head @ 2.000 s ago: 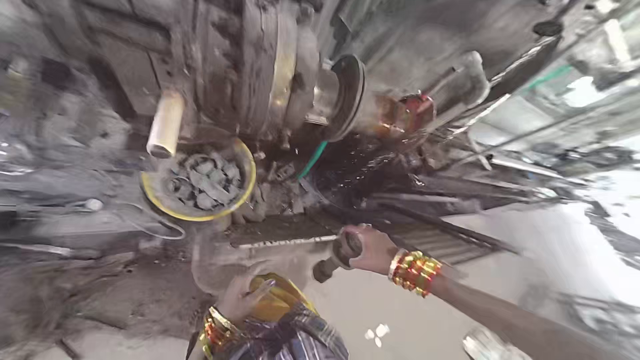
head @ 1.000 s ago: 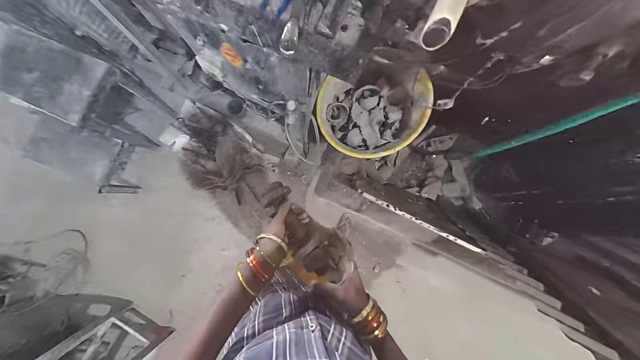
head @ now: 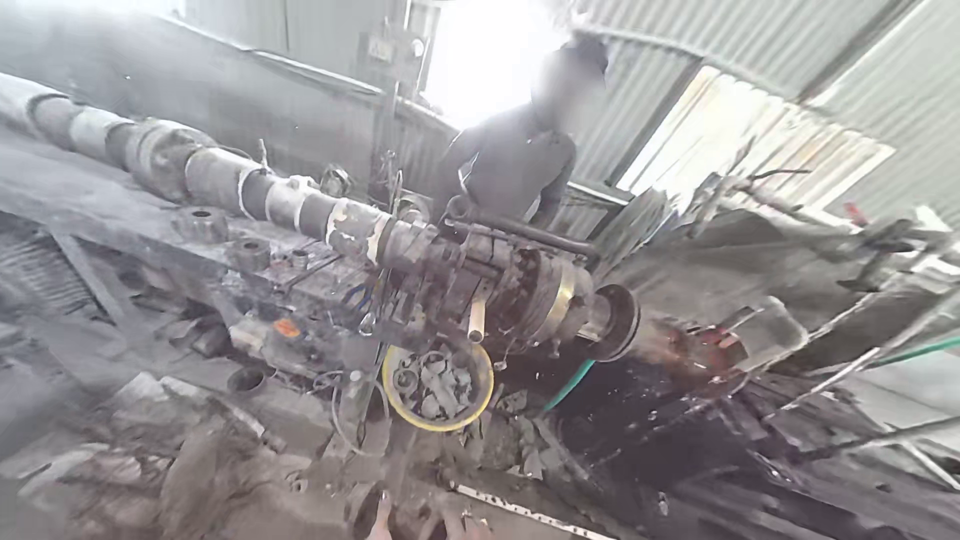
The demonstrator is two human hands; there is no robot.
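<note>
At the bottom edge, only the fingertips of my left hand [head: 381,517] show, against a dark, round, hollow piece [head: 361,506]; whether they grip it is unclear. Just to the right, a few blurred fingers of my right hand [head: 456,525] show, and what they hold is hidden by the frame edge. Above my hands stands a yellow-rimmed tub [head: 439,427] filled with broken, curved grey pieces. A pale pipe end [head: 477,322] points down over its rim from a large machine [head: 517,292].
Behind the machine stands a person [head: 517,150]. A long jointed shaft [head: 225,180] runs left over a bench [head: 97,202] with metal rings. A spinning or round flange [head: 621,322] sits at the right. A perforated strip [head: 525,510] and rubble [head: 112,480] lie low down.
The view has swung up to the machine and the person behind it. My hands, fully in view a second ago around a brownish piece, now show only as fingers at the bottom edge.
</note>
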